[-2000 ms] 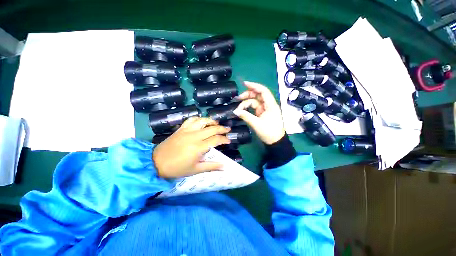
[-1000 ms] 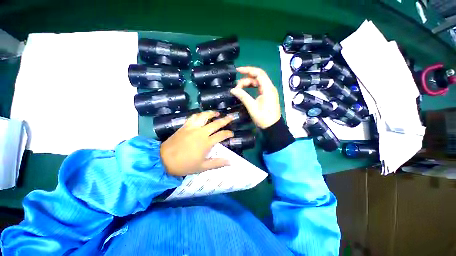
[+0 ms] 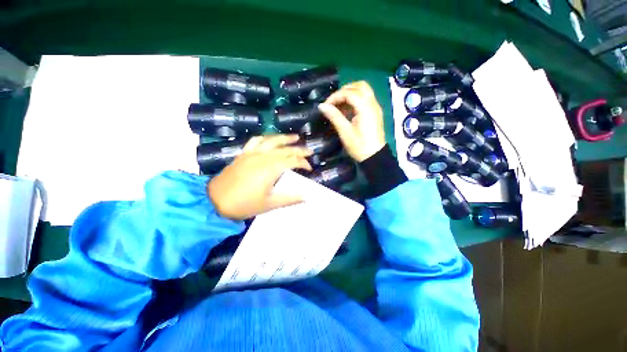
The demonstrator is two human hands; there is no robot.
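Black cylindrical units [image 3: 223, 119] lie in two columns on the green bench, some with light patches on their barrels. My left hand [image 3: 254, 177] holds a white label sheet [image 3: 292, 230] under its thumb, and its fingers reach over the units. Rows of small print show along the sheet's lower edge. My right hand [image 3: 355, 118] is at the right column, thumb and index finger together at a unit [image 3: 297, 117]. Whether a label is between these fingertips is too small to tell. The sheet and my hands hide the lower units.
A large white paper sheet [image 3: 103, 130] lies at left, beside a white folded item [image 3: 19, 223]. Lens-end units [image 3: 432, 126] cluster at right under stacked paper [image 3: 533, 137]. A pink-and-black item [image 3: 597, 119] is at far right. Brown cartons [image 3: 570, 295] stand at lower right.
My right hand has moved up along the right column. My left hand has shifted slightly, and the label sheet now shows more of its blank part. The view has shifted a little.
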